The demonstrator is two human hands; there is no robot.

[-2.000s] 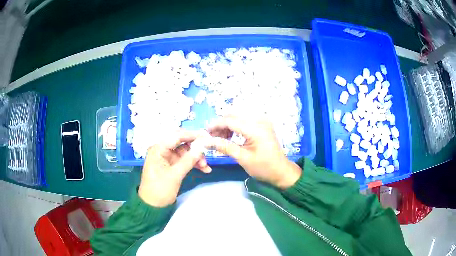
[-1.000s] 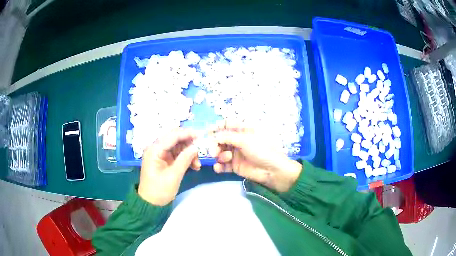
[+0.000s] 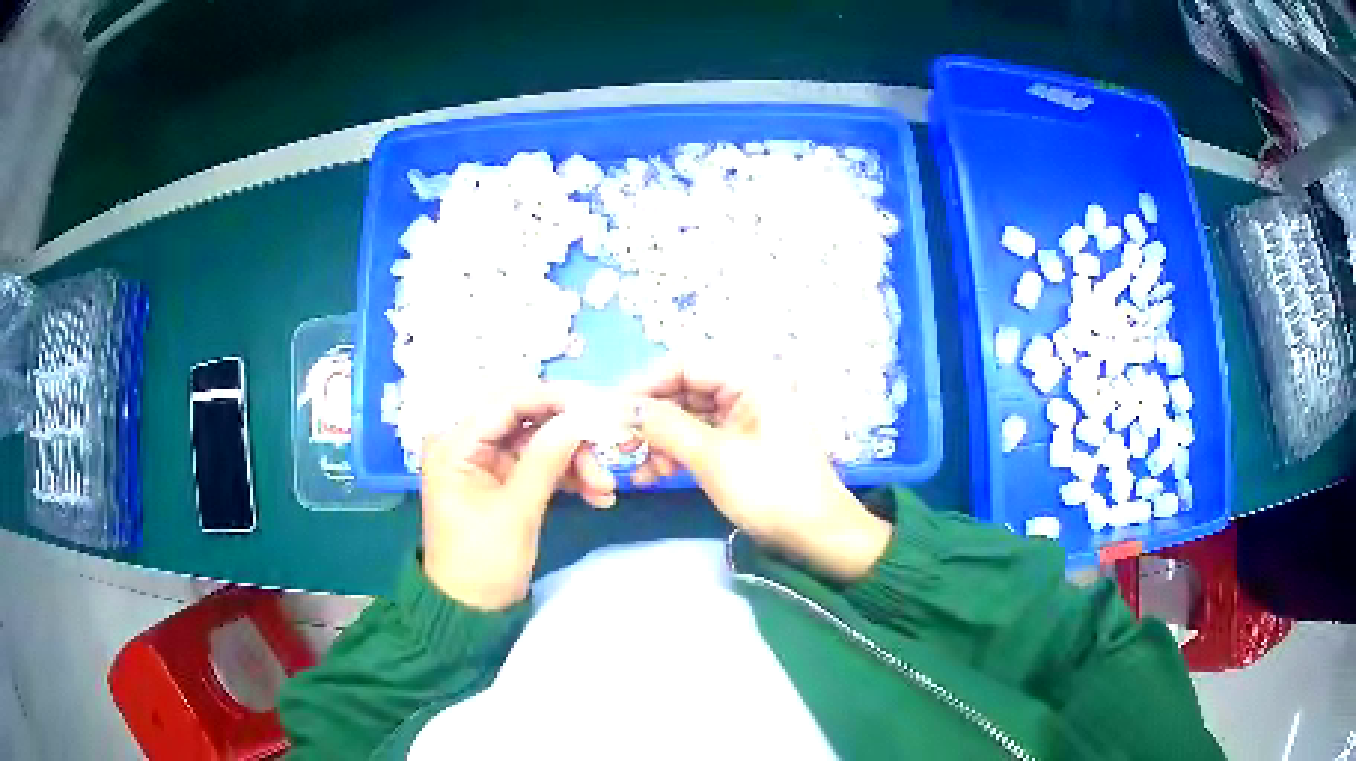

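My left hand (image 3: pixel 501 483) and my right hand (image 3: pixel 744 454) meet over the near edge of the wide blue tray (image 3: pixel 640 122). Their fingertips close on a small white part (image 3: pixel 613 422) between them. Glare and fingers hide its shape, and I cannot tell whether it is one piece or two. White plastic shells (image 3: pixel 483 268) are heaped in the left half of the tray. White mating pieces (image 3: pixel 773 253) are heaped in the right half. Blue floor shows between the heaps.
A narrower blue tray (image 3: pixel 993 127) at right holds scattered white joined units (image 3: pixel 1115 372). A clear box (image 3: pixel 324 416) and a smartphone (image 3: pixel 223 446) lie at left. Clear blister trays (image 3: pixel 78 409) stand at both bench ends. Red stools (image 3: pixel 201 677) are below.
My fingertips have shifted around the small white part and are drawn close together again. The right hand's fingers are less curled under than a second ago. The trays look unchanged.
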